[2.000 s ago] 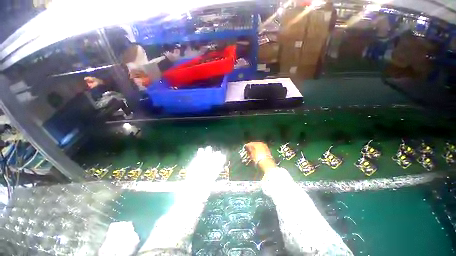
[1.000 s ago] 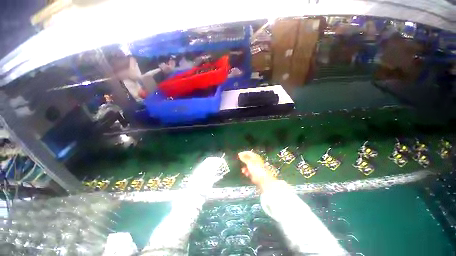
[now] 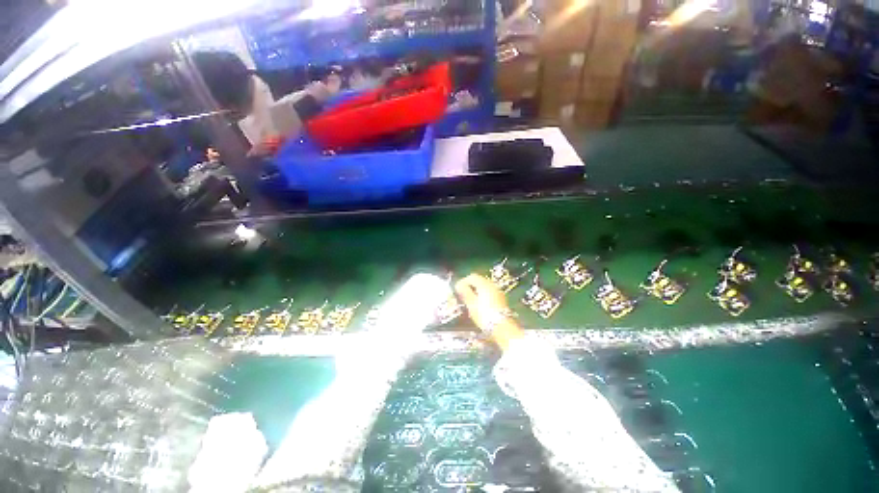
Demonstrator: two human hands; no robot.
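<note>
My left hand, in a white glove and washed out by glare, is over the near side of the green belt. Its fingers hold a small circuit board with thin leads. My right hand, mostly bare, meets the board from the right, its fingertips close to the left ones. Whether it grips anything is too blurred to tell. A loose circuit board lies on the belt just right of my right hand. A clear blister tray with rounded pockets lies between my forearms.
More boards lie along the belt on both sides. Stacked silvery trays are at left, beside a white object. Beyond the belt are a red bin on a blue bin, a black block, cartons and a person's arm.
My hands have come together at the board, the right hand moving left. Boards now show on the belt just right of my right hand. The camera view has tilted and shifted a little.
</note>
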